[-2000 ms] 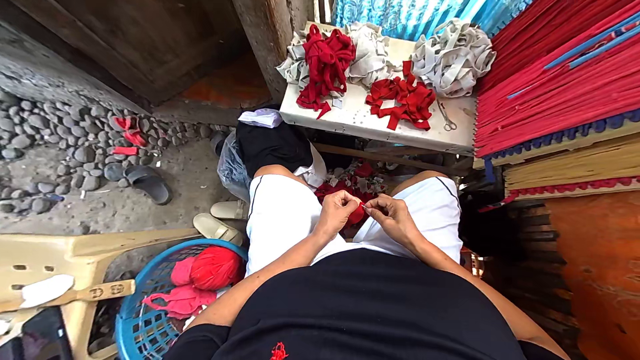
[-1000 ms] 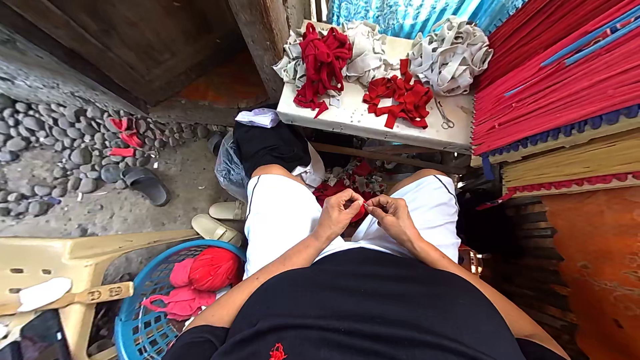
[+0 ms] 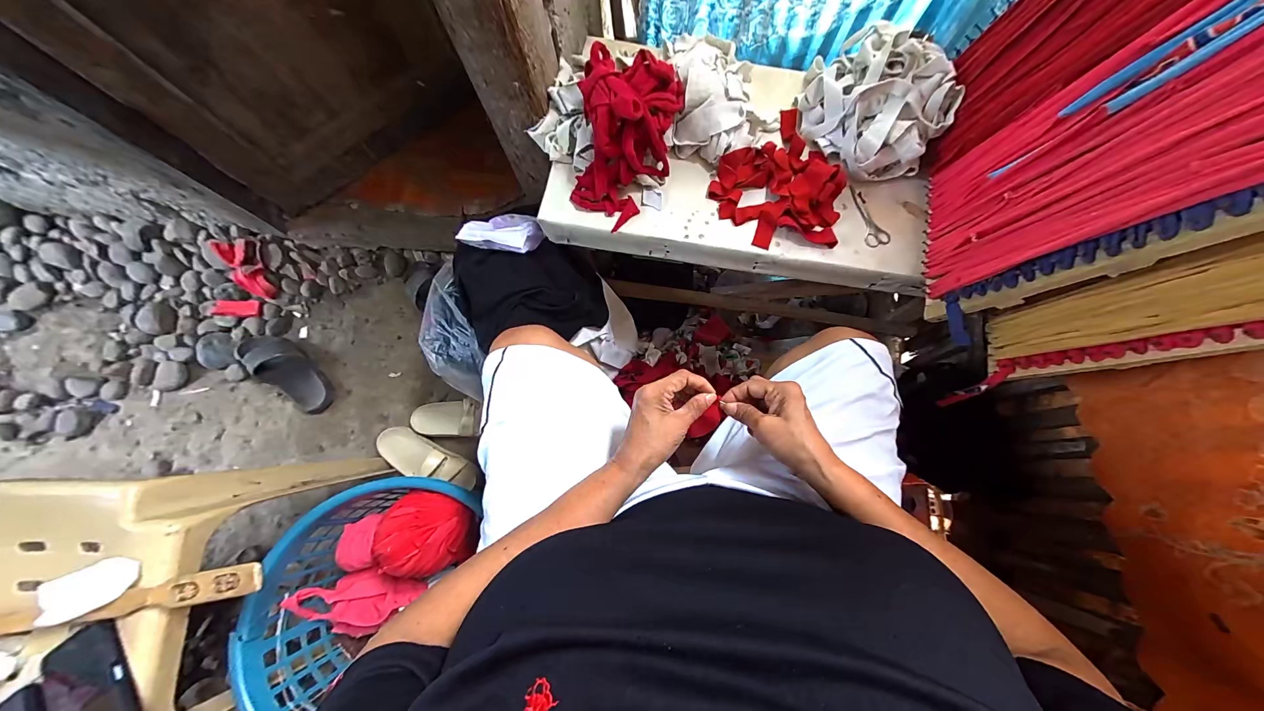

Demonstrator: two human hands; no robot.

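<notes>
My left hand [image 3: 671, 417] and my right hand [image 3: 775, 415] meet fingertip to fingertip above my lap. Each has thumb and forefinger pinched together at a small bit of red material, perhaps a fabric strip; most of it is hidden by the fingers. Just behind and below them, red cloth [image 3: 703, 423] shows between my knees, with red and white scraps [image 3: 726, 357] under the table. On the white tabletop [image 3: 681, 219] ahead lie a tangled pile of dark red strips [image 3: 629, 118], a looser heap of red strips [image 3: 785, 186], bundles of off-white strips [image 3: 882, 104] and scissors [image 3: 869, 222].
A blue plastic basket [image 3: 259, 612] with red cloth bundles [image 3: 425, 533] stands at my left, beside a cream plastic chair [image 3: 158, 523]. Racks of stretched red strands [image 3: 1076, 158] rise at the right. Sandals [image 3: 425, 456], a dark slipper [image 3: 286, 373] and stones lie on the ground.
</notes>
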